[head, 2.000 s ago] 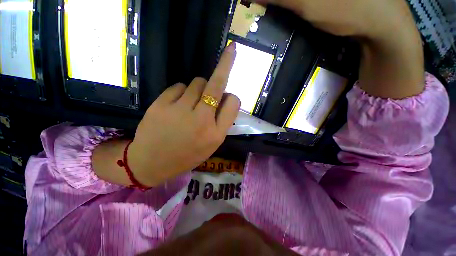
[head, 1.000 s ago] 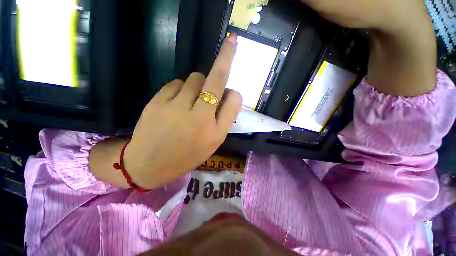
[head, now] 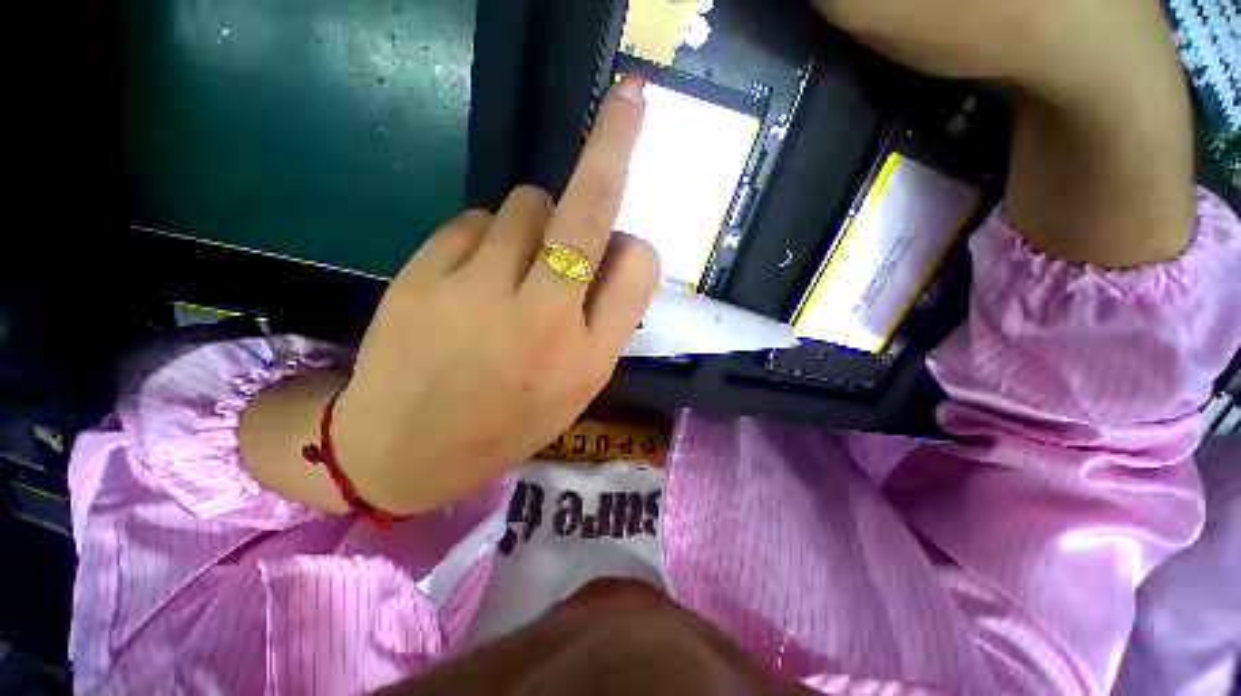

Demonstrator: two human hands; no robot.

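Observation:
My left hand [head: 504, 326] rests over an open phone [head: 721, 204], its index fingertip at the upper left corner of the white battery [head: 687, 184]. A white liner piece [head: 715, 326] sticks out to the right from under the thumb and appears held by the folded fingers. A pale gold foil patch [head: 656, 30] is at the phone's upper end. My right hand [head: 939, 30] is cut off by the top edge; only its rear part and the wrist show, so its fingers are hidden.
A second phone with a printed, yellow-edged battery [head: 887, 256] lies at the right in the black tray [head: 857, 415]. The green mat [head: 300, 123] shows at the upper left, bordered by dark edges. Dark trays lie lower left. A purple sleeve [head: 1191, 598] is at the far right.
The tray with white-battery phones at the left has moved left out of the picture, uncovering the green mat. My left fingertip stays at the same battery corner. The view has shifted slightly.

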